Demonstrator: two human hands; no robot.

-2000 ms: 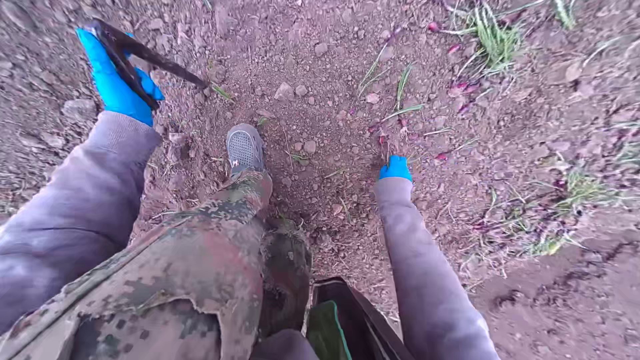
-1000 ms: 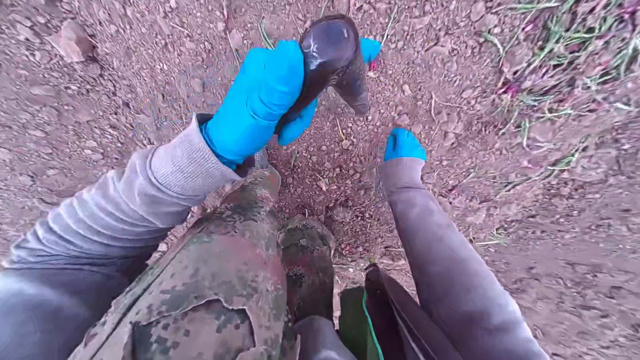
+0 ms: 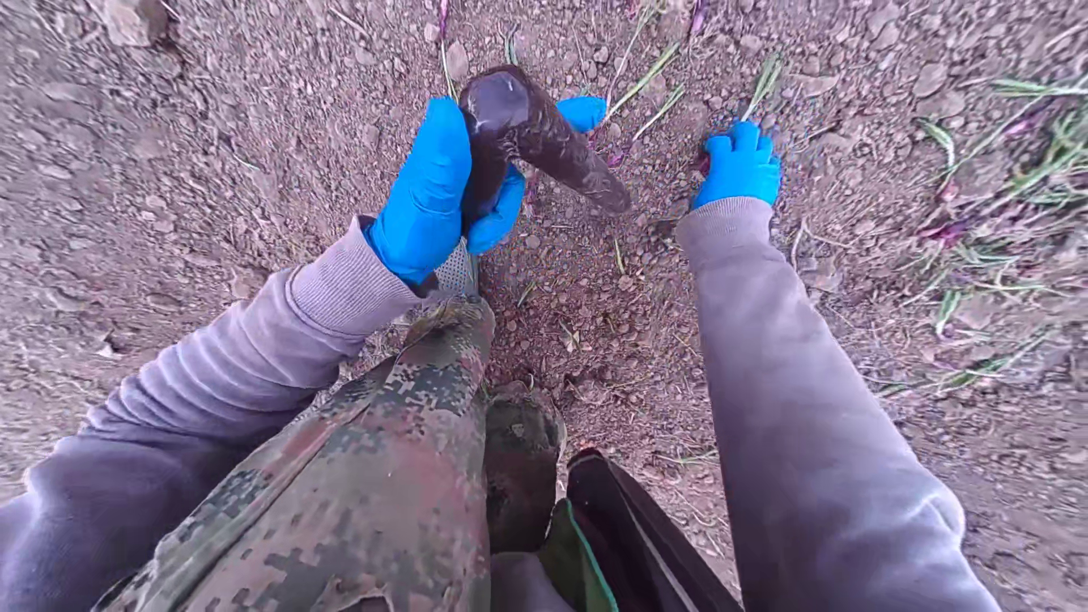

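My left hand (image 3: 450, 183), in a blue glove, is wrapped round a dark, smooth, bent hand tool (image 3: 565, 149). One arm of the tool slants down to the right to a blunt tip over the soil; a blue fingertip shows beyond it. To the right, my right hand (image 3: 738, 170), also gloved in blue, is down at the soil with its fingers bent. Green leaves of a seedling (image 3: 763, 89) rise just beyond its fingertips; whether the fingers grip it is hidden. Thin seedlings with green leaves (image 3: 650, 76) and purplish stems lie between the hands, farther out.
Loose stony soil (image 3: 255, 144) surrounds the hands. Several purple-and-green seedlings (image 3: 1020, 204) lie scattered at the right. A larger stone (image 3: 134, 21) is at the upper left. My camouflage trouser leg (image 3: 382, 459), a shoe (image 3: 457, 270) and a dark item with a green-edged piece (image 3: 578, 552) are below.
My left hand, with the tool, has come from the far left to the middle, nearer my right hand. Since a second ago my right hand has moved outward, to the seedling leaves.
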